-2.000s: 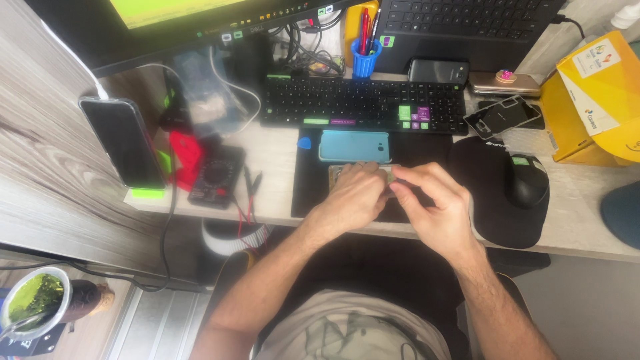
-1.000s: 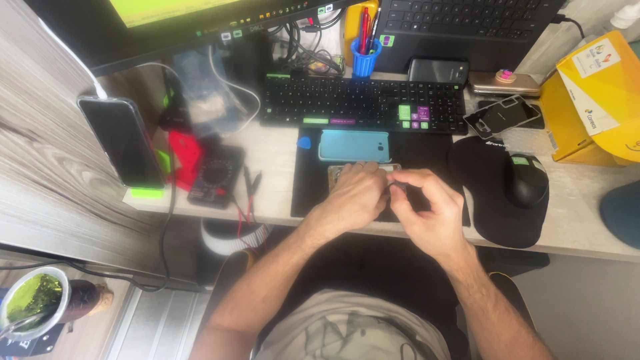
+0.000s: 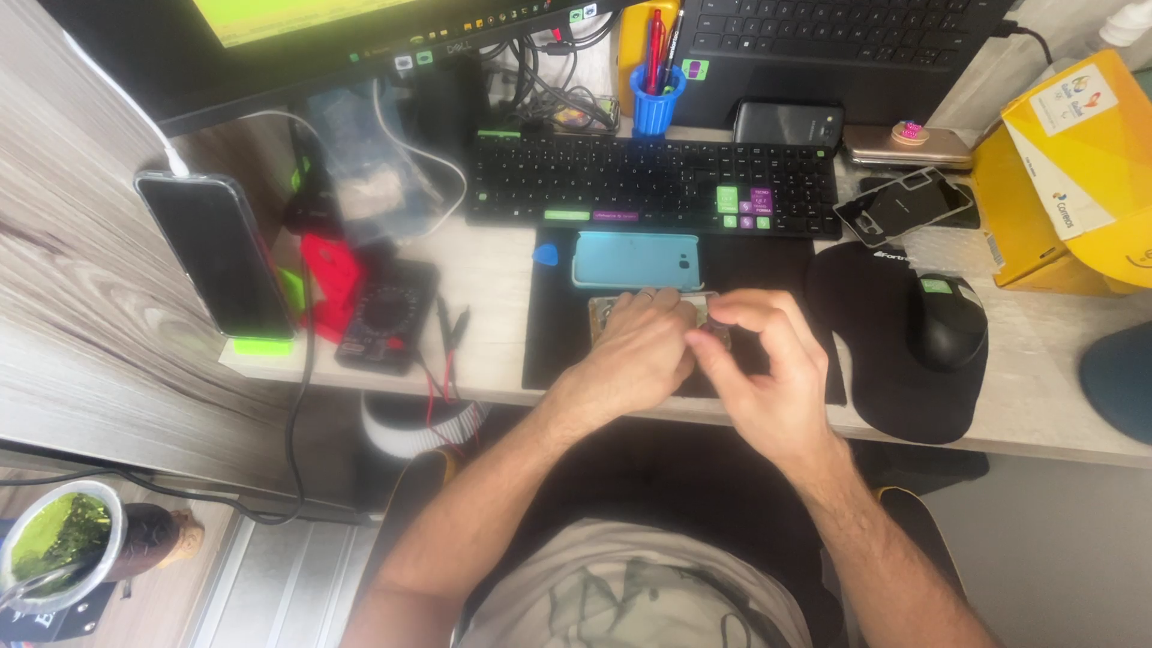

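Observation:
On a black mat [image 3: 562, 351] lies a flat rectangular device [image 3: 598, 315], perhaps an opened phone, mostly covered by my hands. My left hand [image 3: 641, 346] rests across it, back of the hand up, its fingers curled over the far edge; what lies under the palm is hidden. My right hand [image 3: 765, 355] pinches a small dark object [image 3: 716, 326] between thumb and index finger, over the device's right end. Just beyond the device is a light blue phone case [image 3: 637, 259], with a blue guitar-pick-shaped tool [image 3: 545, 254] to its left.
A black keyboard [image 3: 652, 184] lies behind the mat. To the right are a mouse [image 3: 947, 322] on its pad [image 3: 877, 360], phone parts [image 3: 907, 207] and a yellow box [image 3: 1035, 198]. To the left stand a multimeter [image 3: 387, 315] with leads and a propped phone [image 3: 216, 256] on a cable.
My right hand's fingers have shifted slightly at the device's right end. My left hand stays on the device.

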